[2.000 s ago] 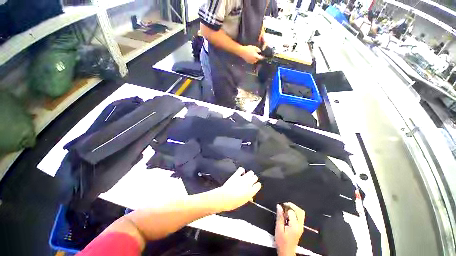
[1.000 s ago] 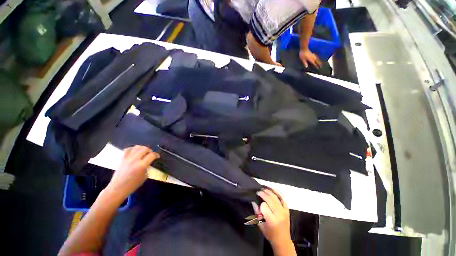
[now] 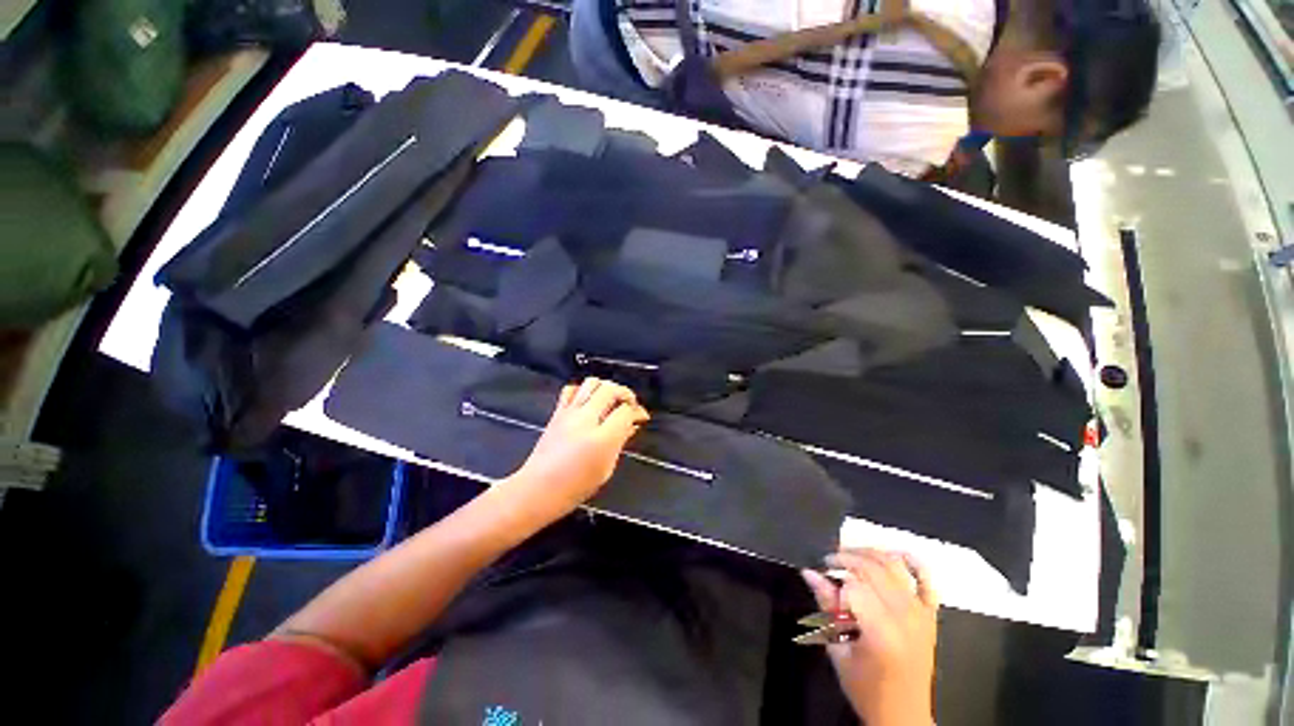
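Observation:
A long charcoal zippered panel (image 3: 412,390) lies flat along the near table edge, its pale zipper line (image 3: 681,470) running lengthwise. My left hand (image 3: 585,433) lies on the panel's middle, over part of the zipper, fingertips together at its upper edge; whether it pinches cloth is unclear. My right hand (image 3: 883,613) is at the panel's right end, fingertips at its corner, and holds thread snips (image 3: 826,626) with a reddish handle, metal tips pointing left.
Dark zippered panels (image 3: 681,284) spread messily over the white table (image 3: 128,333). Layered panels (image 3: 327,213) lie at the left end. A blue basket (image 3: 213,522) is below the left edge. A person in a checked shirt (image 3: 852,85) bends over beyond the far edge. Green sacks (image 3: 50,234) stand at left.
The panel was brought near and now lies flatter along the edge. My left hand has moved right onto its middle. My right hand has moved right with the snips. The other person has bent lower.

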